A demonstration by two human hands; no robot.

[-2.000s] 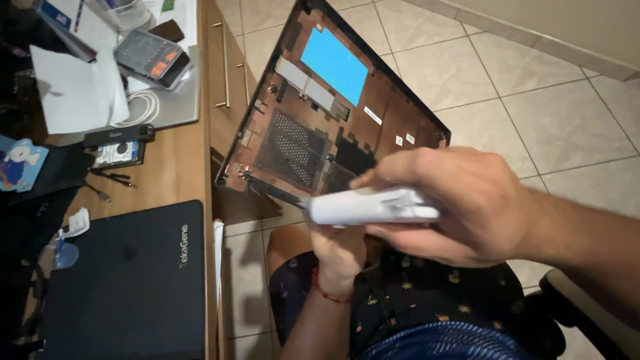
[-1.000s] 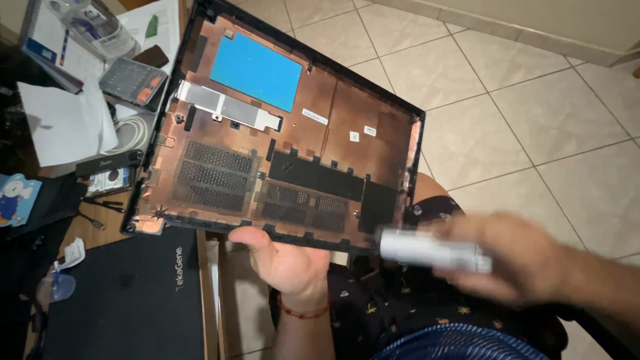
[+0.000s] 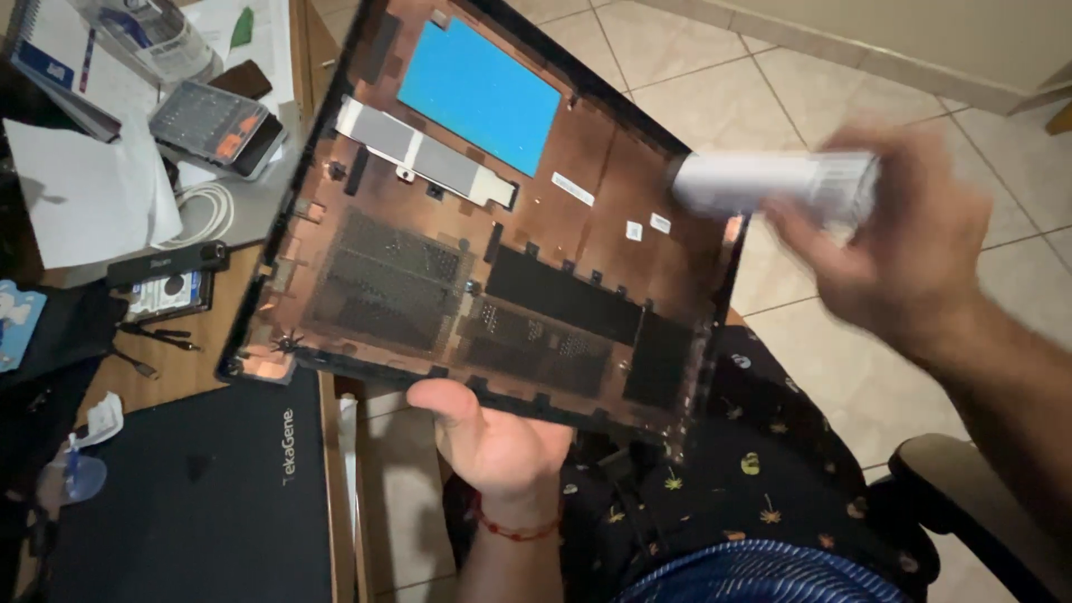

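A laptop's bottom cover point(image 3: 586, 226), its copper-coloured inside facing up, is tilted above my lap. It carries a blue pad point(image 3: 481, 96), a grey and silver metal strip point(image 3: 419, 155), black patches and mesh vents. My left hand point(image 3: 502, 444) supports its lower edge, thumb at the rim and the other fingers hidden beneath. My right hand point(image 3: 896, 226), blurred, grips a white cylindrical tool point(image 3: 770, 180), whose dark tip is over or beside the cover's right edge; whether they touch I cannot tell.
On the wooden desk point(image 3: 184, 360) at left are a black mat point(image 3: 201, 502), a hard drive point(image 3: 172, 293), a white coiled cable point(image 3: 205, 213), a clear-lidded case point(image 3: 209, 126), papers point(image 3: 92, 184) and a plastic bottle point(image 3: 159, 38). A chair armrest point(image 3: 955, 469) stands at lower right.
My right hand has moved up along the cover's right side with the white tool. Since the oldest frame, the cover has turned to show its inside more fully. My left hand still supports its lower edge.
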